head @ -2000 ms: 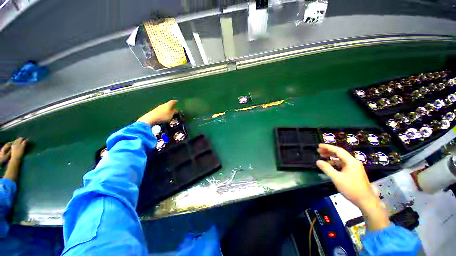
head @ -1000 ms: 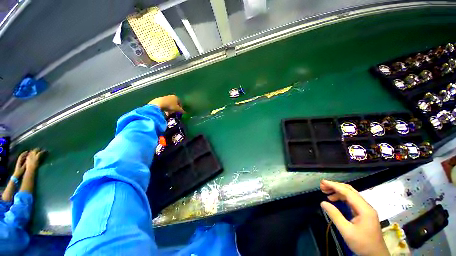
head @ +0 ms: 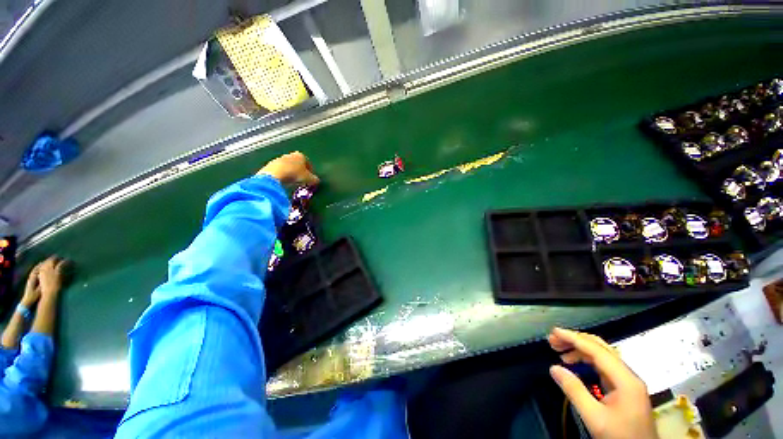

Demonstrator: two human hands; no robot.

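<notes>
My left hand point(head: 292, 171) reaches to the back edge of the left black compartment tray point(head: 330, 287). Its fingers are curled downward by the round units at the tray's upper end; whether they hold one is hidden. Several round electronic units point(head: 303, 242) sit in that tray, and its near pockets are empty. My right hand point(head: 605, 386) is open and empty, below the right black tray point(head: 545, 257). That tray holds two rows of round units point(head: 620, 271), with its left pockets empty. A single round unit point(head: 389, 169) lies on the green belt between the trays.
More filled trays point(head: 717, 146) lie at the far right. The white machine plate point(head: 687, 343) with a black rectangular block point(head: 734, 399) is at the lower right. Another person's hands point(head: 45, 279) rest at the far left. A yellow dotted sheet point(head: 266, 64) lies behind the belt's rail.
My left hand has moved from over the left tray to its back edge. My right hand has moved down, away from the right tray. The view has shifted.
</notes>
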